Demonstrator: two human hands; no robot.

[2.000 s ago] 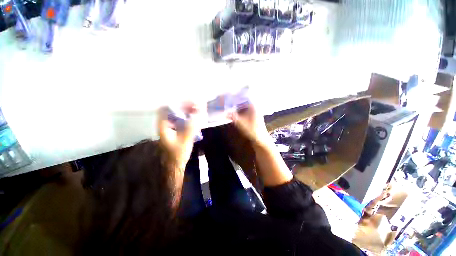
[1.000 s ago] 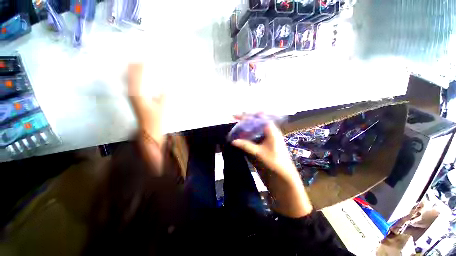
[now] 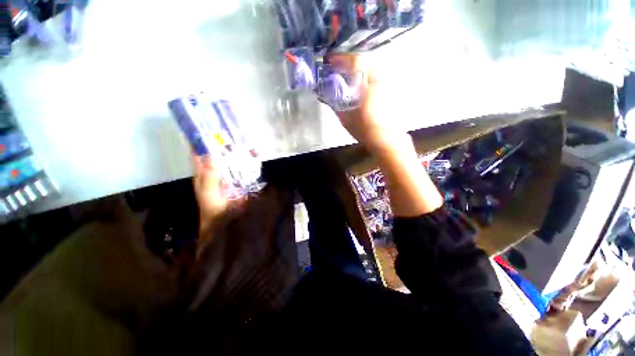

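My left hand [image 3: 211,186] holds purple/blue-card packs [image 3: 209,132] side by side at the table's front edge, with cord coils toward me. My right hand [image 3: 358,87] is shut on a pack with a violet cord [image 3: 339,90] and holds it at the near row of the clear tray. Another violet-cord pack [image 3: 301,73] lies just left of it in that row. Black-card packs [image 3: 362,15] stand in rows behind. My right fingertips are partly hidden by the pack and glare.
The white tabletop [image 3: 125,132] is overexposed. An open supply carton [image 3: 519,208] with jumbled packs is below the edge at right. Purple packs [image 3: 56,24] lie at the far left, a filled tray [image 3: 24,181] at the left edge. Stacked empty trays [image 3: 557,28] stand at back right.
My right hand has moved up from the table edge to the tray with a violet pack. My left hand, empty and reaching over the table a second ago, now holds packs nearer me.
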